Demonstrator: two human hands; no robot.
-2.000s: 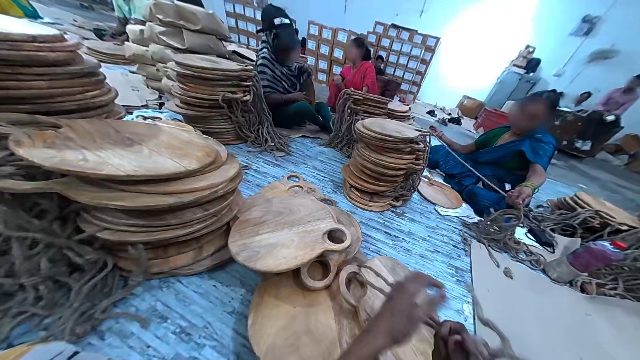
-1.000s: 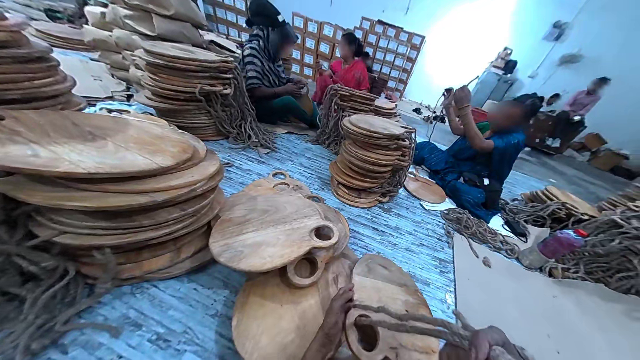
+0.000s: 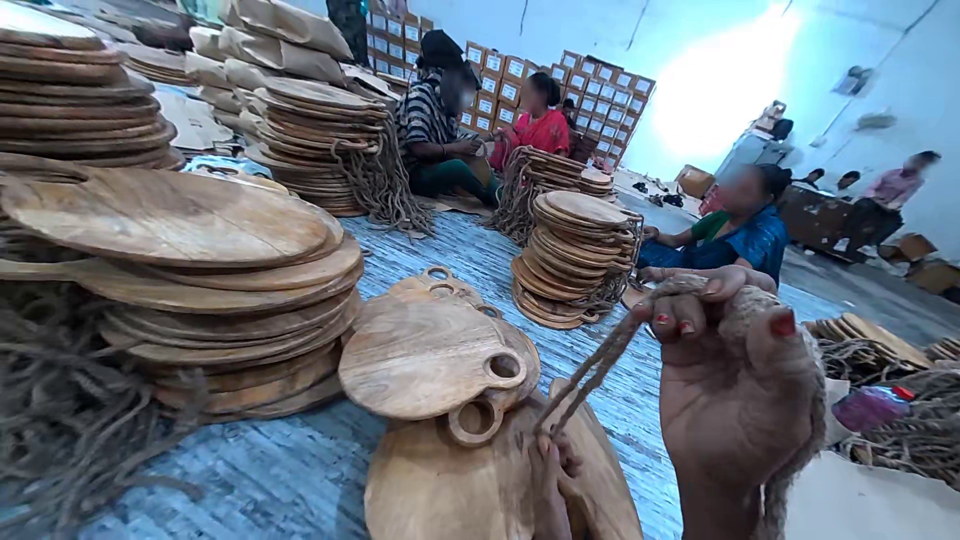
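Note:
A jute rope (image 3: 600, 358) runs in two strands between my hands. My right hand (image 3: 731, 375), raised at the right, has its fingers closed around the rope, which also hangs down behind the wrist. My left hand (image 3: 553, 469), low in the middle, pinches the lower end of the strands, over a round wooden board (image 3: 442, 480) with a ring handle. Another board (image 3: 600, 465) lies beneath and right of my left hand; its handle is hidden. Just above, a wooden board (image 3: 420, 360) with a round hole in its handle rests on others.
Tall stacks of round boards stand at the left (image 3: 247, 300) and centre (image 3: 574, 255). Rope bundles (image 3: 67, 435) lie at the left edge. Cardboard (image 3: 862, 499) and a pink bottle (image 3: 870, 409) are at the right. Several people sit beyond, one in blue (image 3: 750, 240) nearby.
My right hand has risen from the lower edge with the rope, and the strands now slope steeply up from my left hand. The person in blue has lowered their raised arms.

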